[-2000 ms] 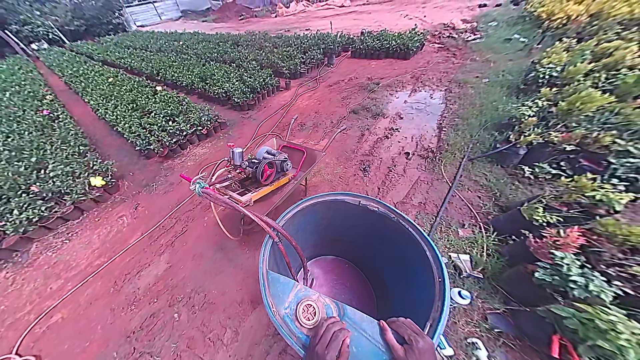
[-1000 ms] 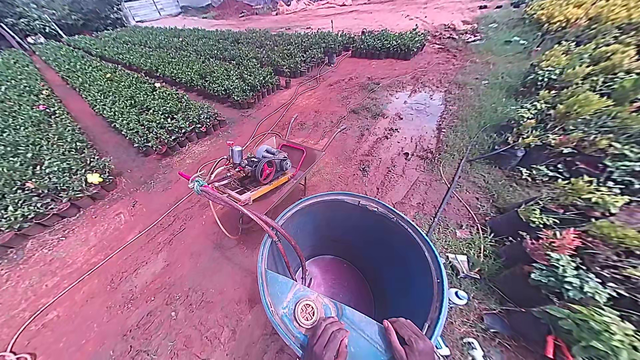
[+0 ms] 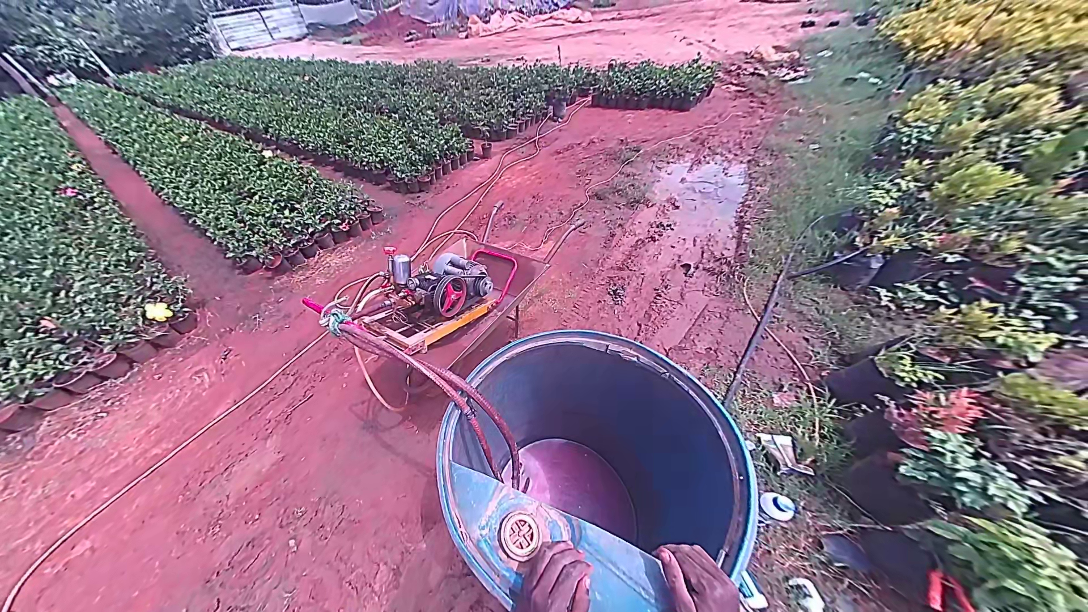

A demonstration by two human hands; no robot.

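A blue plastic drum (image 3: 739, 442) stands open at the lower middle, with pinkish liquid (image 3: 578, 489) at its bottom. Part of its top remains as a flat blue section with a round bung cap (image 3: 519, 535). My left hand (image 3: 554, 580) grips the edge of that section just beside the cap. My right hand (image 3: 697, 580) is curled over the same edge, near the rim. Two reddish hoses (image 3: 455, 382) run from a motor-driven pump (image 3: 450, 285) on a wheelbarrow (image 3: 510, 297) down into the drum. Green twine (image 3: 334, 320) ties them at a handle.
Potted plants in rows (image 3: 229, 187) fill the left, and more plants (image 3: 977, 340) line the right. A long hose (image 3: 170, 455) crosses the red soil. Beyond the drum lies a puddle (image 3: 701, 191). A black pipe (image 3: 756, 331) and a white container (image 3: 777, 507) lie right of the drum.
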